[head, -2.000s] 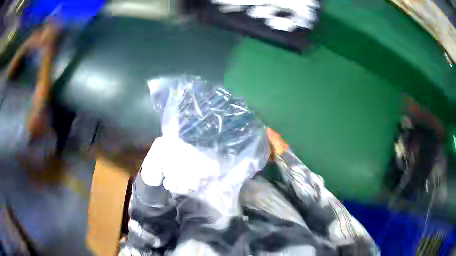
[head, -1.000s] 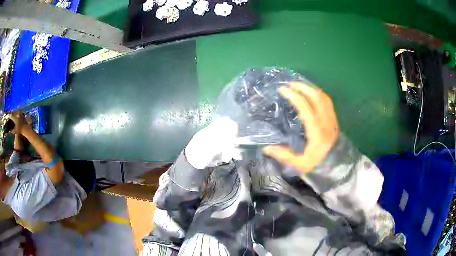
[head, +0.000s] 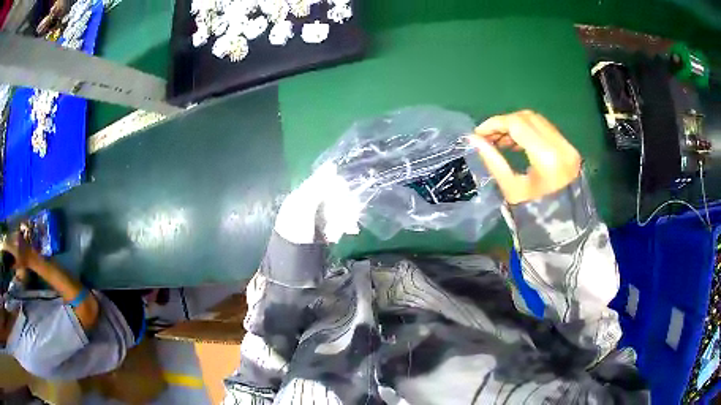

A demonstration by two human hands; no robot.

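A clear plastic bag (head: pixel 387 150) is held above the green matting, its mouth spread open towards me. Small dark leaded components (head: pixel 452 182) with silvery glints show inside through the opening. My left hand (head: pixel 322 210), in a white glove, grips the left side of the bag; its fingertips are partly hidden in the plastic. My right hand (head: pixel 531 154), bare, pinches the bag's upper right edge between thumb and fingers.
A black tray (head: pixel 273 70) of white parts lies at the back left. A soldering station (head: pixel 620 103) with a green spool (head: pixel 689 65) stands at right, above blue crates (head: pixel 672 285). A carton (head: pixel 217 360) is on the floor. A neighbour (head: pixel 67 324) works at far left by blue trays (head: pixel 67 150).
The bag was closed up and bunched; its mouth is now open with the dark parts showing. My right hand has moved from cupping the bag to pinching its upper right edge.
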